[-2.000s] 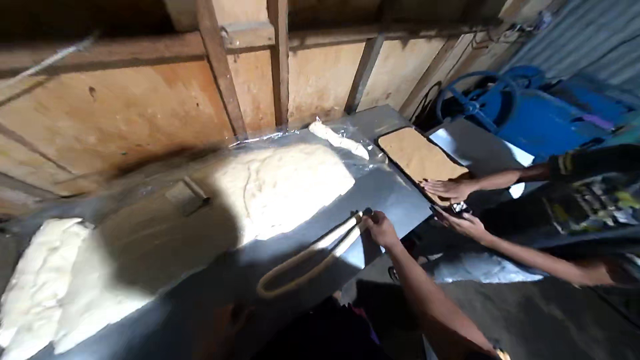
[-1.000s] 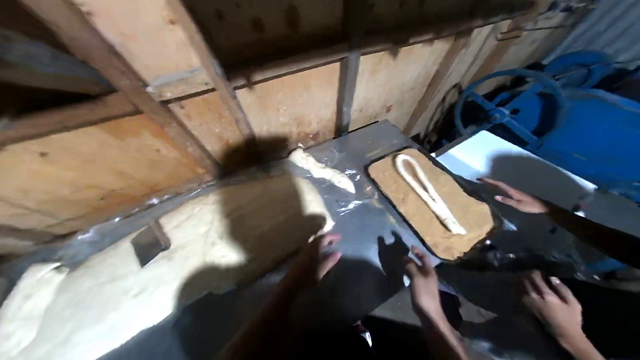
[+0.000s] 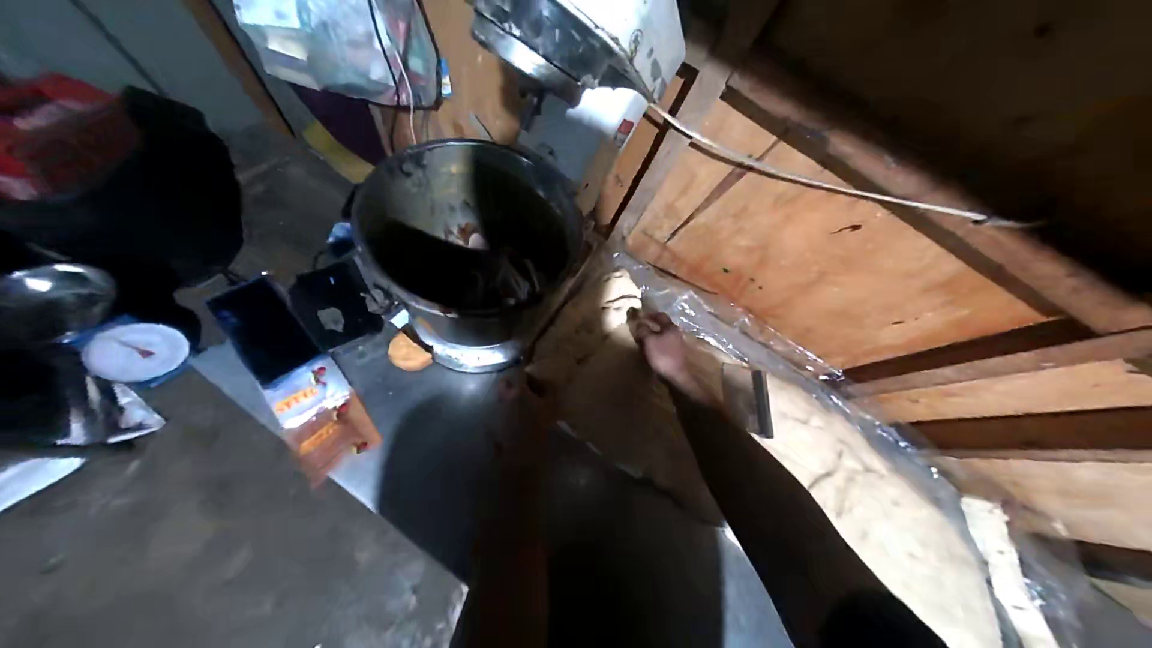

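Observation:
A long sheet of dough (image 3: 864, 477) lies on plastic film on the metal table, against the wooden wall. My right hand (image 3: 663, 349) is at the dough's far end, beside the mixing bowl, its fingers bent at the dough; whether they grip it is unclear. My left hand (image 3: 529, 394) is in deep shadow by the dough's left edge, just below the bowl, its fingers hard to make out. A flat scraper (image 3: 747, 399) rests on the dough to the right of my right hand.
The metal mixing bowl (image 3: 468, 310) stands at the table's far end, below a mixer head (image 3: 576, 45). Left of it are a small round orange-brown item (image 3: 409, 351) and a printed package (image 3: 315, 405). A dial scale (image 3: 135, 351) stands farther left.
The view has swung far left. A dough strip, held as a loop in a hand two seconds ago, lay on the brown-covered tray one second ago. My hands have moved to the dough's far end.

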